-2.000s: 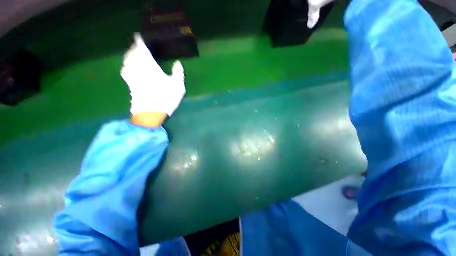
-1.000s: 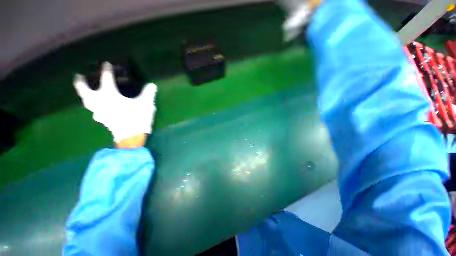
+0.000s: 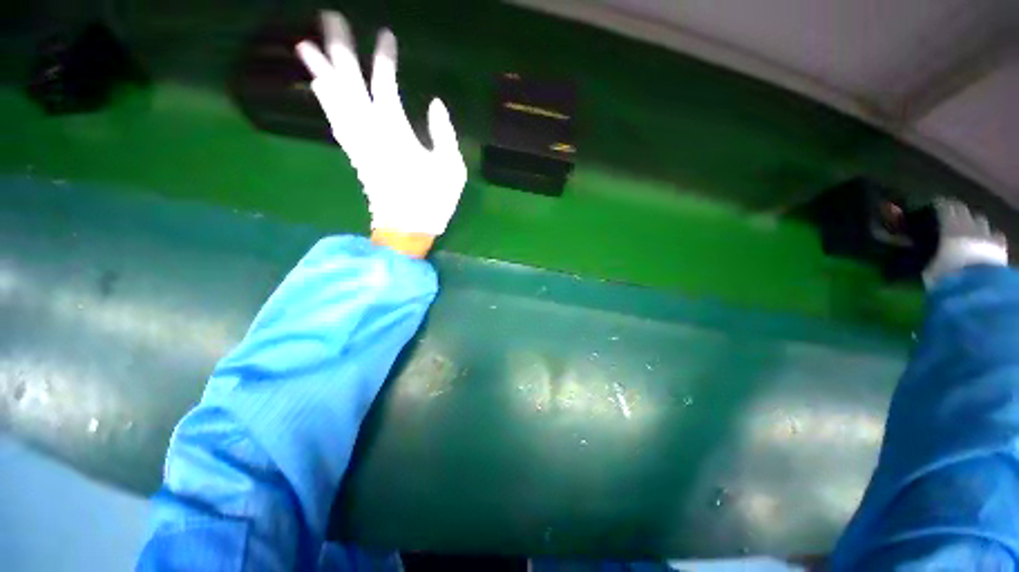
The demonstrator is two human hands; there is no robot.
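Observation:
My left hand [image 3: 408, 162], in a white glove with an orange cuff, is open with its fingers spread above the belt. It holds nothing. A dark box [image 3: 279, 89] lies behind its fingertips, blurred. A closed black box [image 3: 534, 129] with small gold lettering sits right of it, untouched. At far right my gloved right hand [image 3: 963, 240] is closed against a black box [image 3: 911, 240]; its thumb is hidden. Another black box [image 3: 858, 218] with a small reddish glint sits directly beside it.
The bright green belt [image 3: 670, 229] runs across under the boxes. Another dark box [image 3: 84, 69] lies at the upper left. The shiny dark-green worktop edge [image 3: 536, 391] is in front of me. A pale panel [image 3: 827, 50] stands at the back right.
The view has turned to the right. My right hand has moved out to the boxes at far right. My left hand stays open, now between two boxes. The red tray has left the view.

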